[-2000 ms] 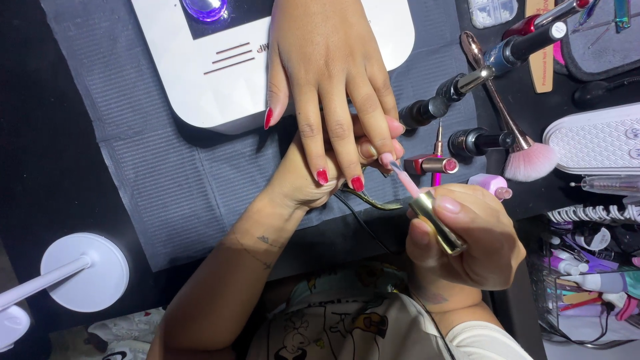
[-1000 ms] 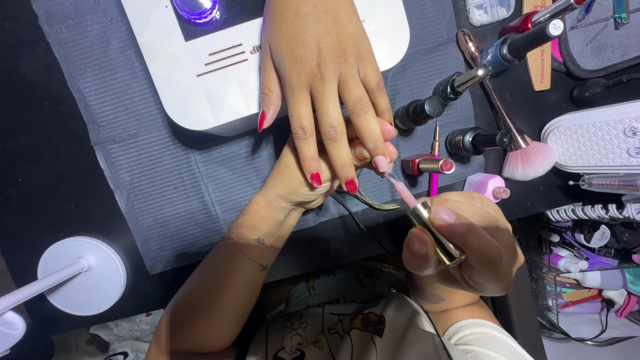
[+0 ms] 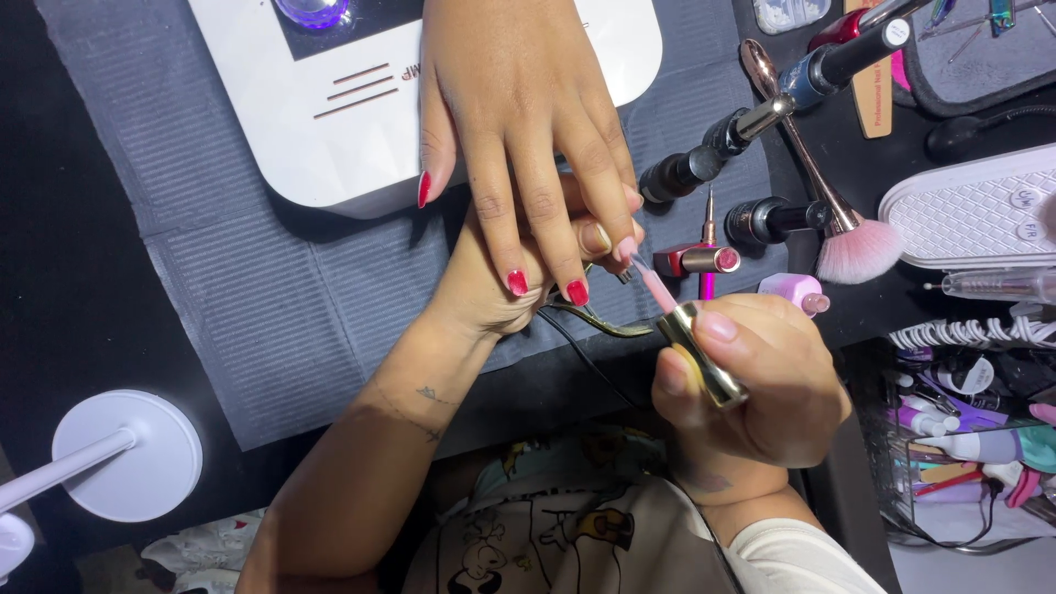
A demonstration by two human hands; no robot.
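Note:
My right hand (image 3: 759, 384) grips the gold cap (image 3: 701, 355) of a nail polish brush. Its brush tip (image 3: 639, 262) meets a fingertip of another person's hand (image 3: 528, 107), which reaches in from the top, palm down. My left hand (image 3: 503, 272) lies under that hand, its fingers holding the finger at the brush. Red polish (image 3: 577, 292) covers the thumbnail and two other nails of the other person; the nail at the brush looks pale pink. A gold-coloured metal tool (image 3: 619, 328), partly hidden, lies beside my left hand.
A white nail lamp (image 3: 330, 157) stands on a dark paper mat (image 3: 272, 330). Several polish bottles, a pink fluffy brush (image 3: 860, 249) and a pink bottle (image 3: 792, 290) are at the right. A clear organizer (image 3: 949, 429) holds supplies at the lower right; a white round base (image 3: 128, 455) stands at the left.
The brush in my right hand was at the nail two seconds ago, sat slightly off toward its tip one second ago, and is against the fingertip now. My left hand keeps its hold.

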